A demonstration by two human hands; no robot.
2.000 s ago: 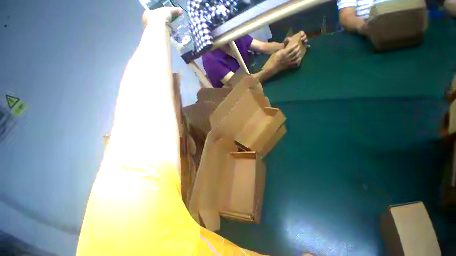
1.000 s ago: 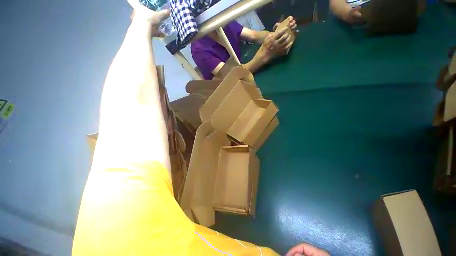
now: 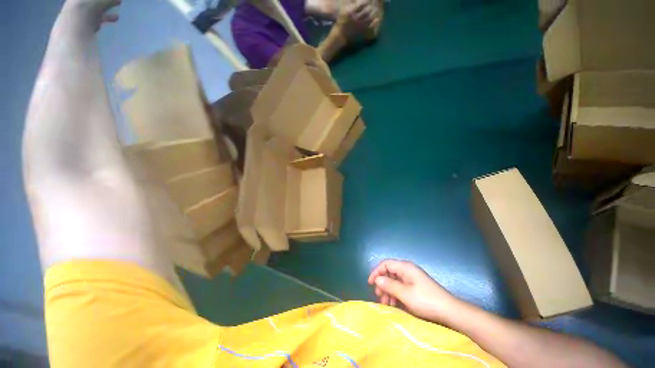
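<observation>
My left hand [image 3: 100, 8] is raised at the top left, small and cut off by the top edge; its grip is unclear. My right hand [image 3: 409, 287] is low in the centre beside my yellow shirt, fingers loosely curled, with nothing visible in it. A closed brown box [image 3: 531, 244] lies to its right, untouched. Open mailer boxes stand left of centre: one tray [image 3: 313, 198] in front, another open box [image 3: 327, 122] behind it. A leaning stack of nested open boxes [image 3: 205, 190] stands beside my left arm, partly hidden by it.
More open boxes [image 3: 610, 136] cluster at the right edge of the dark green table [image 3: 431, 136]. A person in a purple top [image 3: 262, 34] sits at the top, hands together on the table. A pale rail [image 3: 287, 20] slants nearby.
The view has swung down and to the right. My left hand has moved away from the rail. My right hand has come fully into view. The leaning stack and right-hand boxes show more.
</observation>
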